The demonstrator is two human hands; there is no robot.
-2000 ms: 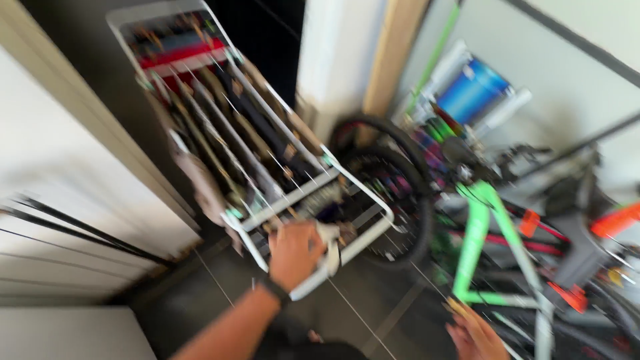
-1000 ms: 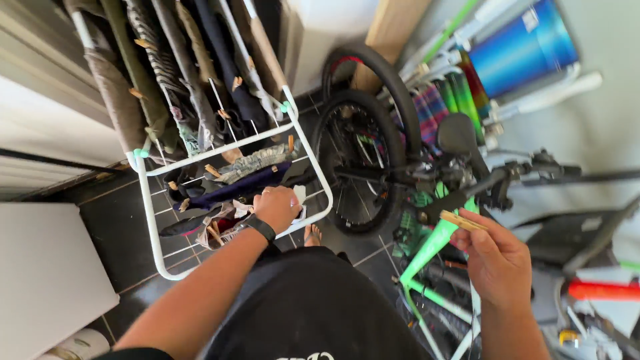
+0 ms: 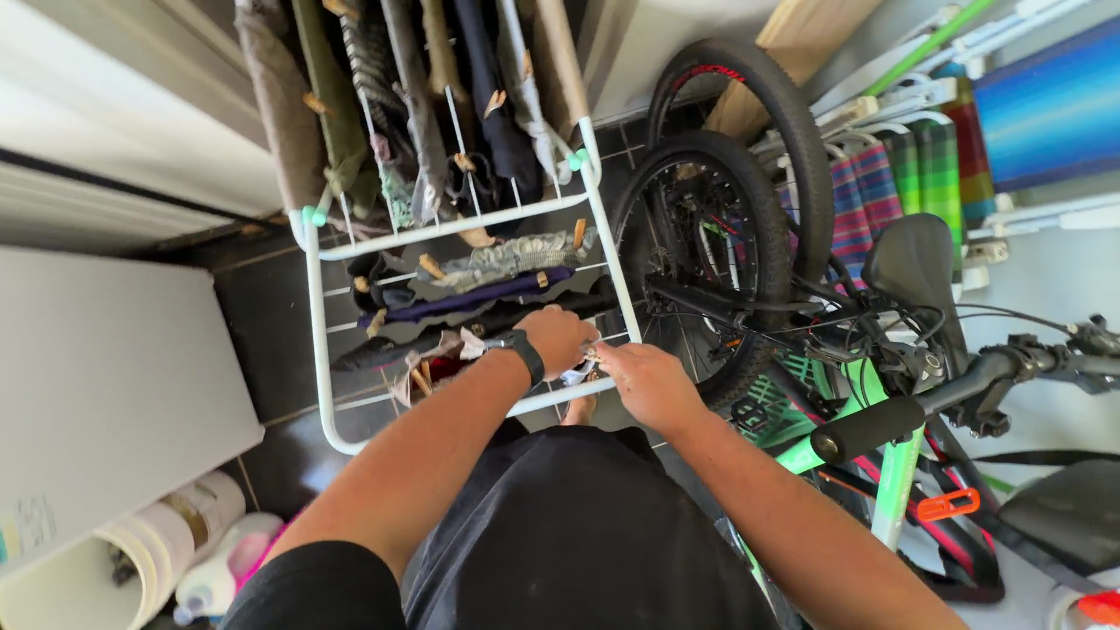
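A white wire clothes drying rack (image 3: 455, 229) stands in front of me, with garments pegged along its rails. My left hand (image 3: 556, 343), with a black wristband, is at the near right corner of the rack, fingers bent around a small light cloth (image 3: 577, 374). Meeting it from the right, my right hand (image 3: 643, 381) pinches a wooden clothes peg (image 3: 592, 353) at the cloth. A grey patterned garment (image 3: 507, 261) and a dark purple one (image 3: 477, 297) hang on the rungs just beyond. The fingertips partly hide the peg and the cloth.
Bicycles with black tyres (image 3: 770, 201) and a green frame (image 3: 892, 490) stand close on the right. Folded striped chairs (image 3: 941, 175) lean behind them. On the left are a white cabinet (image 3: 114, 376), a white bucket (image 3: 79, 569) and a plastic bottle (image 3: 219, 569).
My right hand has moved left from beside the bicycle, bringing the peg to the rack's near right corner, where it now meets my left hand.
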